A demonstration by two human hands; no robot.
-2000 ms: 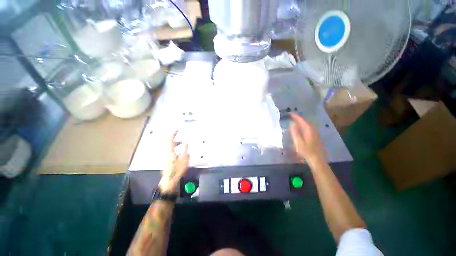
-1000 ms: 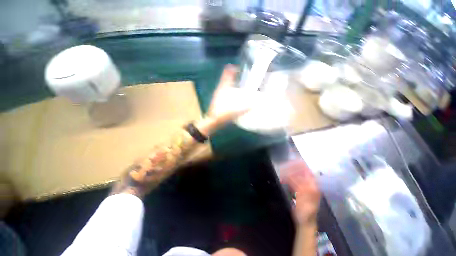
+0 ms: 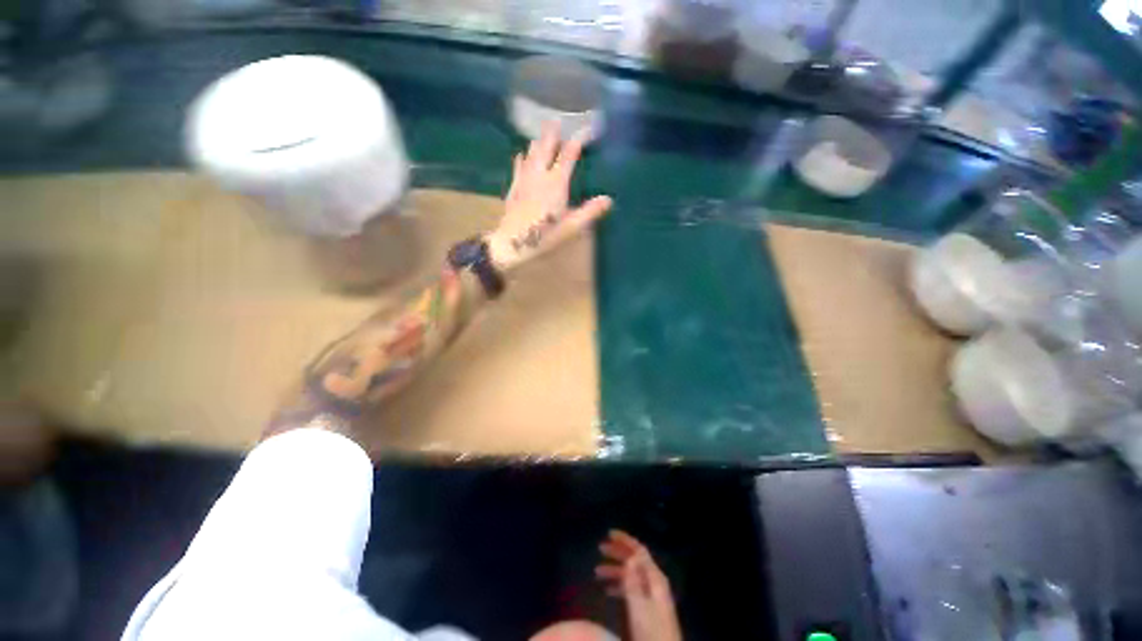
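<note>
My left hand (image 3: 541, 207) reaches over the green bench surface, empty, with its fingers spread. Just beyond its fingertips stands a clear tank (image 3: 555, 88) with a white lower part; I cannot tell whether they touch. My right hand (image 3: 636, 576) is low near my body, empty, with its fingers apart. A large white housing (image 3: 301, 132), with a curved line on its side, sits at the left, on top of a see-through part above the cardboard.
Cardboard sheets (image 3: 501, 376) lie on the green bench (image 3: 695, 338). Several clear tanks with white bowls (image 3: 1008, 388) stand at the right, and another (image 3: 842, 160) further back. The silver machine plate (image 3: 977, 538) is at the lower right. A blurred person's part shows at the left edge.
The view has swung left. My left hand has let go of the clear-and-white tank and is now open. My right hand has drawn away from the machine toward my body.
</note>
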